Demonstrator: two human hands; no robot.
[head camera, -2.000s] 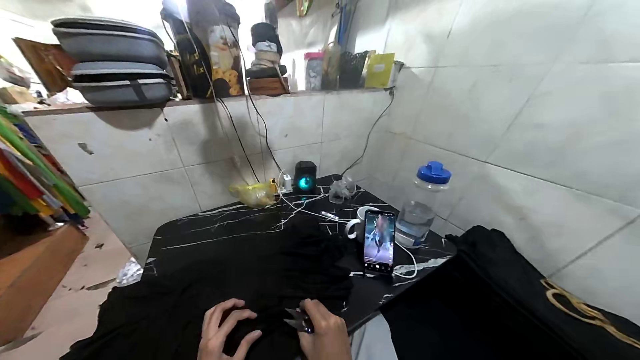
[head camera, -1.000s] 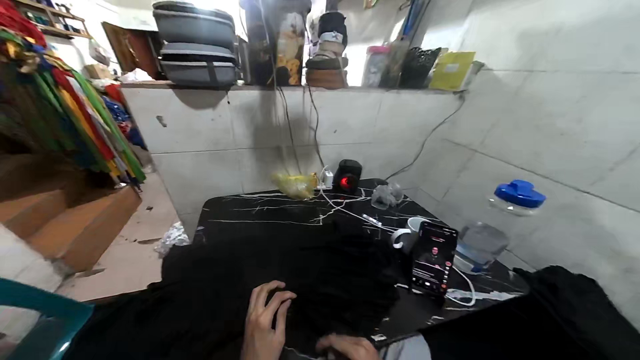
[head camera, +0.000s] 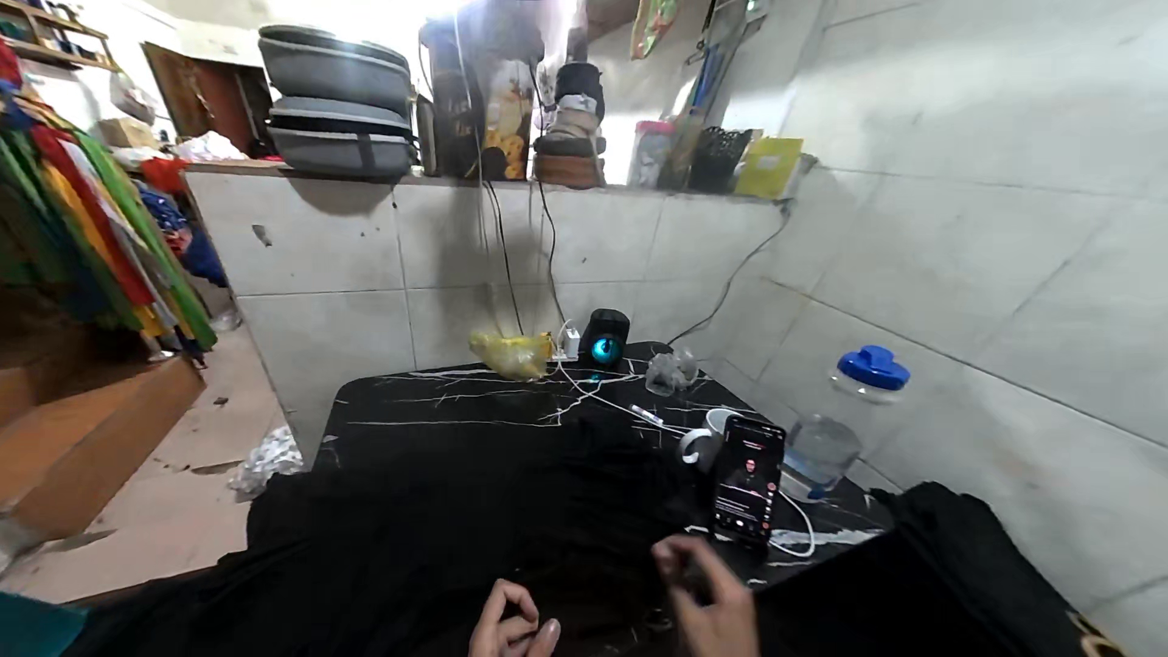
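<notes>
Black cloth (head camera: 438, 529) lies spread over the near part of a black marble-patterned table (head camera: 411, 401). At the bottom centre my left hand (head camera: 513, 622) is over the cloth, its fingers bent; whether it pinches any cloth is unclear. My right hand (head camera: 707, 593) is raised a little to its right, blurred, with thumb and forefinger curled towards each other; something dark may be between them. A small metallic thing (head camera: 657, 620) shows faintly between the hands. Just beyond my right hand a lit smartphone (head camera: 750, 479) leans against a white mug (head camera: 701, 443).
A water bottle with a blue lid (head camera: 826, 429) stands right of the phone, by the tiled wall. White cable (head camera: 798, 538) loops near it. A small black speaker (head camera: 606, 338), a yellow plastic bag (head camera: 513, 356) and a clear bag (head camera: 671, 371) are at the back. More black cloth (head camera: 940, 566) lies right.
Two seconds ago small scissors were at my right hand; they are not plainly seen there now. My right hand has risen towards the phone since one second ago. The view has turned left.
</notes>
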